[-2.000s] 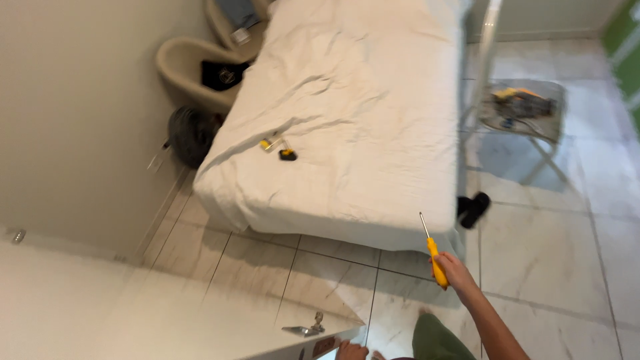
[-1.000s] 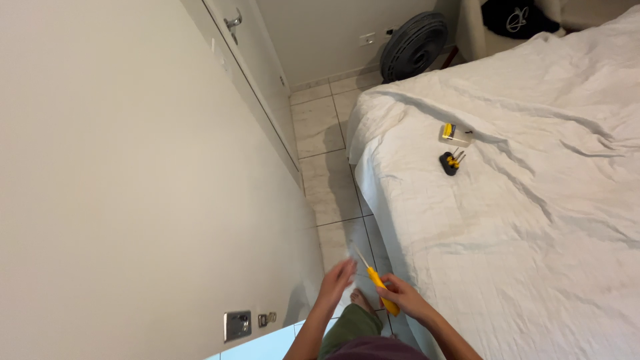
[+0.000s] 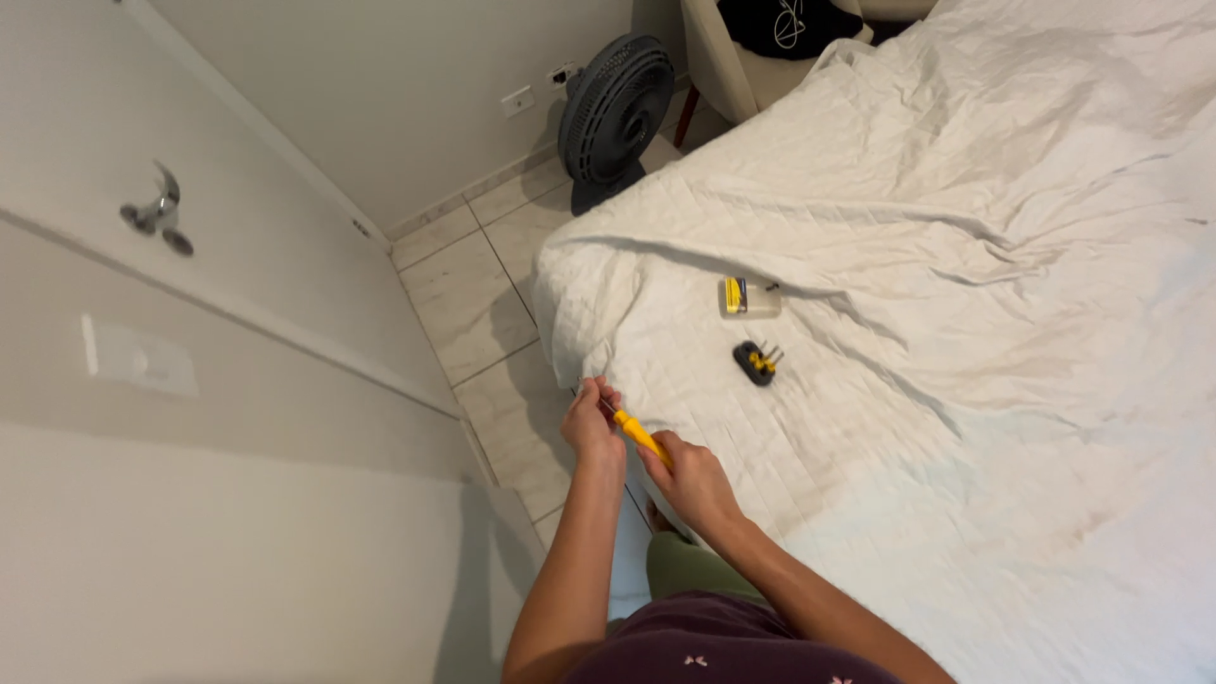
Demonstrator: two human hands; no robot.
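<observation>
A screwdriver with a yellow handle [image 3: 638,434] is gripped by my right hand [image 3: 695,478]. Its thin metal shaft runs to the fingers of my left hand [image 3: 591,418], which are curled about the tip; whether they also pinch something small there, I cannot tell. Both hands are beside the near corner of a bed with a white quilted cover [image 3: 703,408]. On the cover lies a small clear plastic case with a yellow label [image 3: 750,298]. Nearer to me is a black holder with small yellow-handled drivers or bits [image 3: 757,363].
A white door with a metal lever handle [image 3: 152,214] stands at the left, with a pale door panel [image 3: 237,532] nearer to me. A dark fan [image 3: 617,114] is on the tiled floor by the wall socket [image 3: 518,102]. Behind the bed is a beige chair [image 3: 712,52] with a black item.
My left hand, apart from the screwdriver's tip one second ago, is now at the tip. My right hand keeps hold of the screwdriver. The view has swung strongly since two seconds ago.
</observation>
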